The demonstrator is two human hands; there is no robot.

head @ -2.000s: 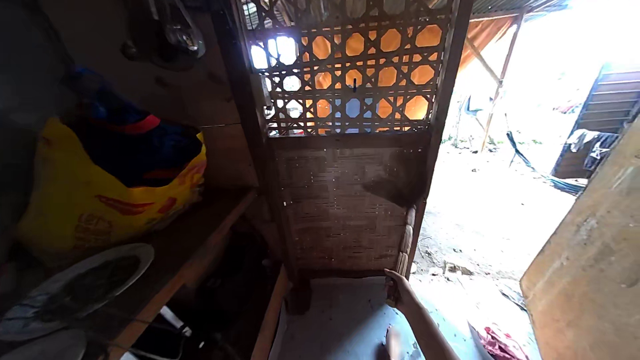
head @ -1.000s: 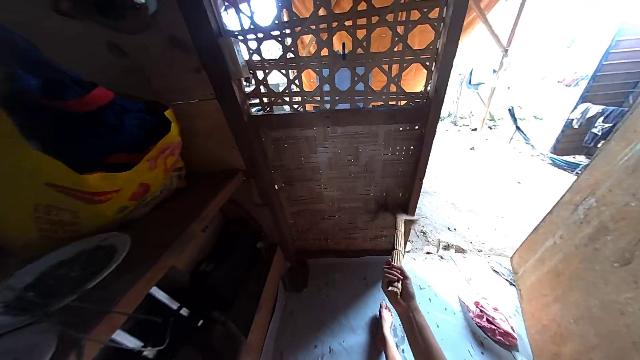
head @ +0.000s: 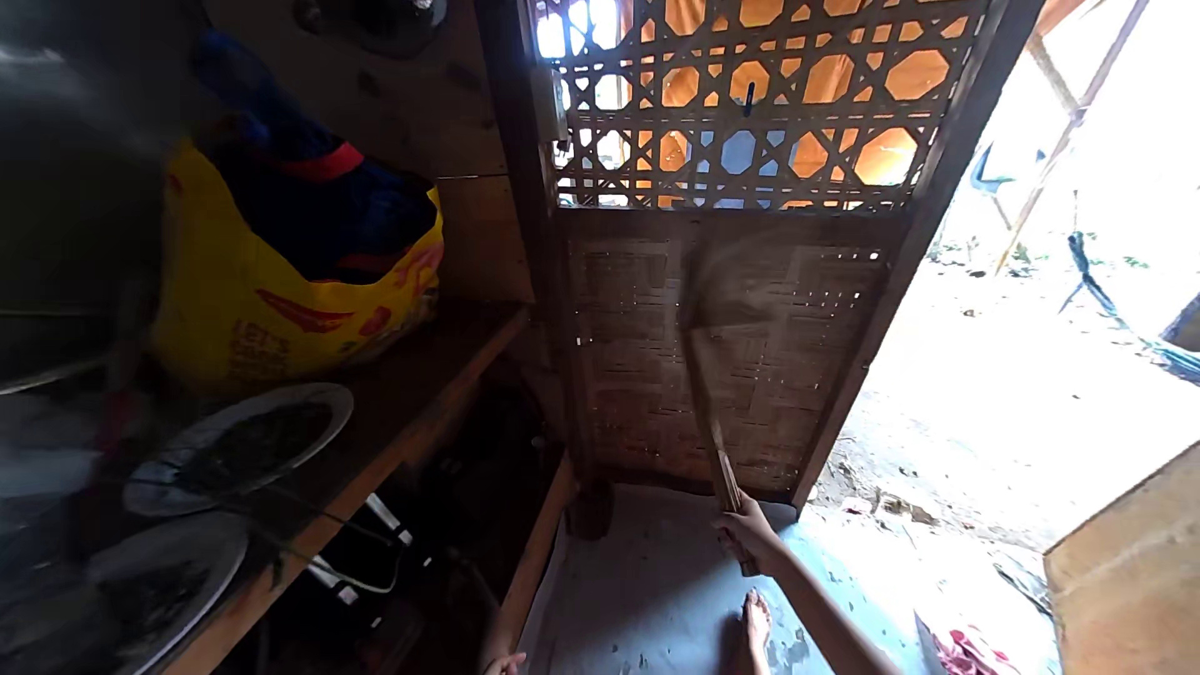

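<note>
My right hand [head: 747, 536] is closed around the lower end of a hand broom [head: 710, 422] with a slim, bundled handle. The broom points up and slightly left in front of the woven bamboo panel [head: 637, 375], and its bristly head is blurred. Only some fingers of my left hand [head: 506, 664] show at the bottom edge, beside the wooden rail of the shelf; whether they hold anything is not visible. My bare foot [head: 756, 614] rests on the pale floor sheet [head: 637, 581] below the right hand.
A yellow bag [head: 309, 319] stuffed with dark blue cloth stands on the wooden shelf [head: 469, 352] at left, near plates [head: 337, 412]. Latticework [head: 750, 122] tops the bamboo panel. A pink cloth [head: 970, 652] lies at lower right, near a wooden board [head: 1125, 553]. Bright ground lies outside.
The broom, held low near the panel's right edge before, is now raised across the panel's middle in my right hand. Fingers of my left hand have come into view at the bottom.
</note>
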